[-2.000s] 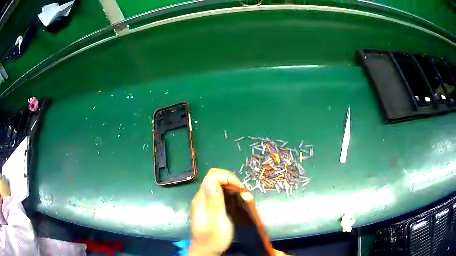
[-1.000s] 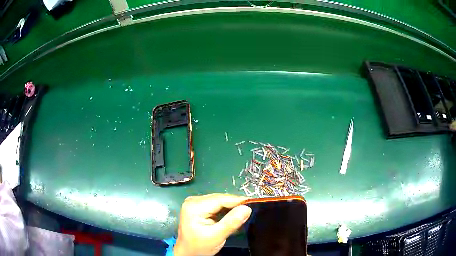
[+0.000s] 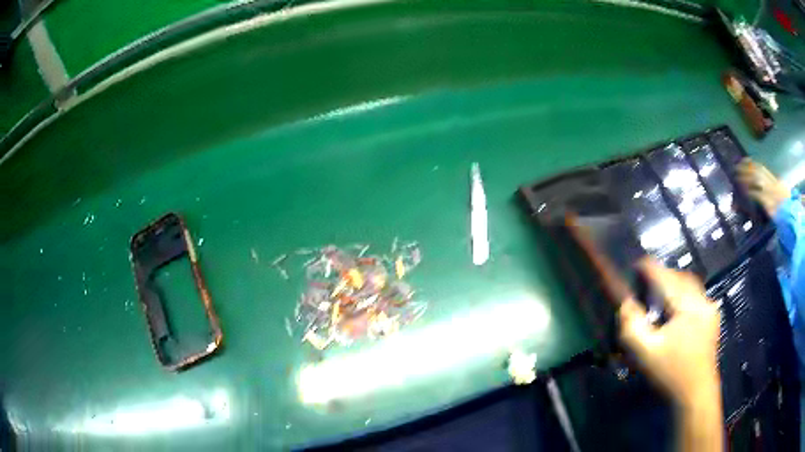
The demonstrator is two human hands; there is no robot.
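My right hand (image 3: pixel 675 322) is at the right, blurred, with its fingers and thumb closed on a dark phone with an orange rim (image 3: pixel 605 265). The phone is tilted over the near left part of a black phone tray (image 3: pixel 552 199); I cannot tell if it touches the tray. My left hand is out of the picture. A spare orange-rimmed mid-frame (image 3: pixel 207 305) lies alone at the left, with green bench showing through its window. A loose pile of tiny grey and orange sticks (image 3: pixel 357 296) lies in the middle.
Slim white tweezers (image 3: pixel 479 216) lie between pile and tray. Another person's hand (image 3: pixel 763 185) in a blue sleeve is at the tray's far right. A white lump (image 3: pixel 522 366) sits at the bench edge. Black ribbed trays (image 3: pixel 750 353) are at lower right.
The view has swung right. The phone, earlier in my left hand near the pile, is now in my right hand over the tray. My left hand has left the picture; another person's hand shows.
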